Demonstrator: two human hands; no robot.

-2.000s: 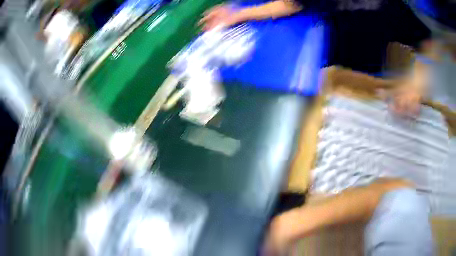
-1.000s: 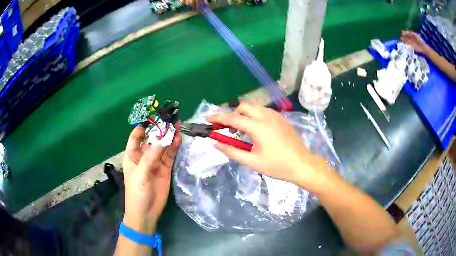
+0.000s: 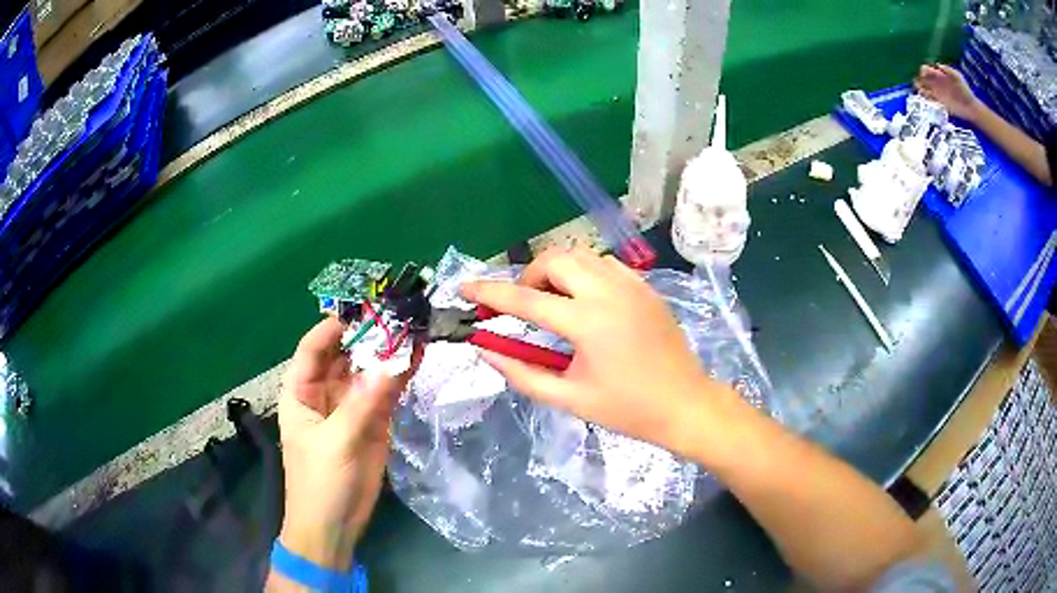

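My left hand [image 3: 336,429], with a blue wrist strap [image 3: 315,570], holds a white plastic housing [image 3: 377,348] wired to a green circuit board [image 3: 348,280]. Red and green lead wires run between them. My right hand [image 3: 614,348] holds red-handled pliers [image 3: 516,345]. Their dark jaws are at the right side of the board assembly, by its black parts; whether they grip anything cannot be told. A crumpled clear plastic bag [image 3: 464,498] with small white plastic pieces [image 3: 632,469] lies on the bench below my hands.
Long translucent tubes [image 3: 533,133] cross the green belt [image 3: 232,249]. A white glue bottle [image 3: 711,209] stands by the pale post [image 3: 676,93]. A knife [image 3: 860,232], a thin stick [image 3: 855,299], blue trays and a second bottle [image 3: 890,191] lie right. Another person's hand [image 3: 950,90] is at upper right.
Since the blurred earliest frame, the view has turned to my hands and the bag. In the last second the plier jaws have come closer to the board assembly, and the board has tilted.
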